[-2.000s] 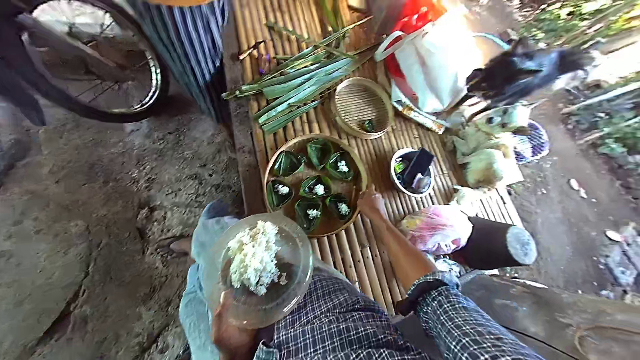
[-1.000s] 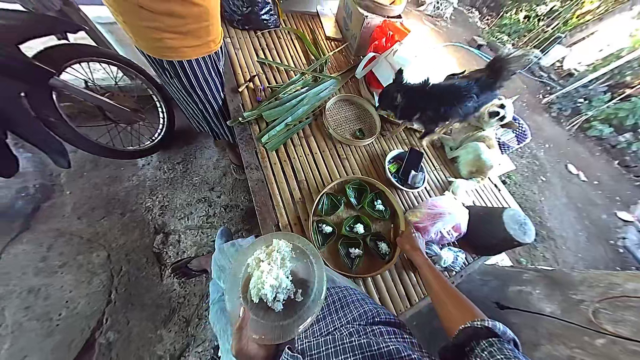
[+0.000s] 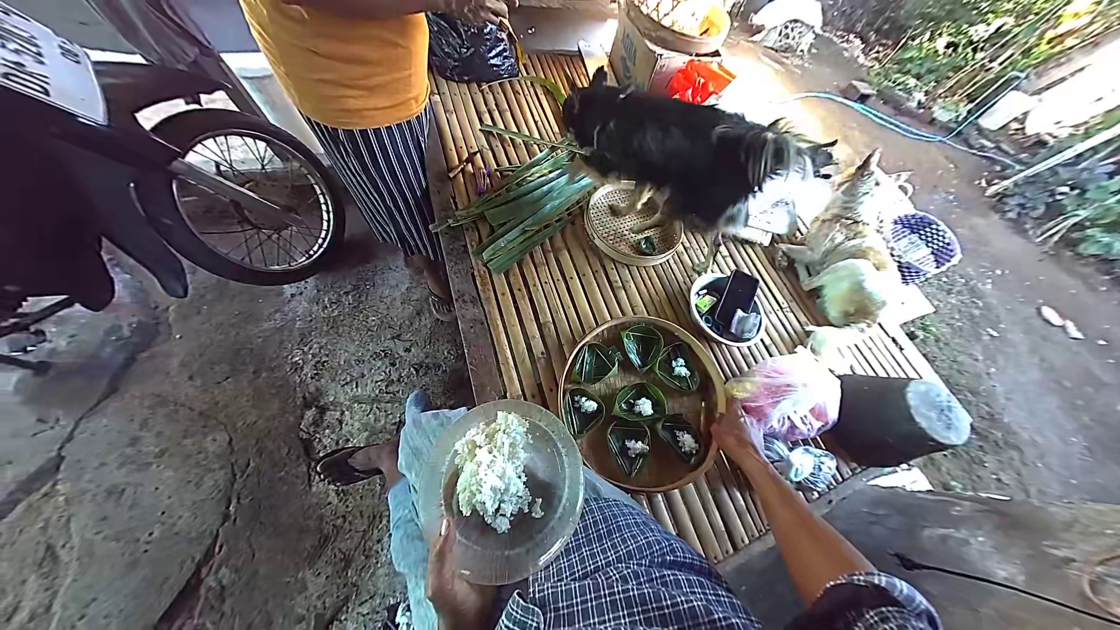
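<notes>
My left hand (image 3: 457, 584) grips the near edge of a clear plastic plate (image 3: 560, 516) that bears a heap of white rice (image 3: 494, 472). At the right rim of a round woven bamboo tray (image 3: 573, 354), my right hand (image 3: 737, 430) holds on, its fingertips partly hidden. Several folded green leaf cups (image 3: 643, 346) lie in the tray; most hold a little rice, while two at the far side show none. The tray rests on a bamboo-slat platform (image 3: 525, 324).
A black dog (image 3: 682, 149) stands over a bamboo basket (image 3: 604, 236); a pale dog (image 3: 849, 254) sits beside it. Nearby are cut green leaves (image 3: 534, 206), a white bowl (image 3: 697, 293) with a phone, and plastic bags (image 3: 792, 394). A person (image 3: 350, 70) stands beyond, near a motorcycle (image 3: 70, 157).
The black dog, at the platform's far right edge two seconds ago, now stands on the slats with its feet at the small basket. The view has shifted to show more of the person in orange.
</notes>
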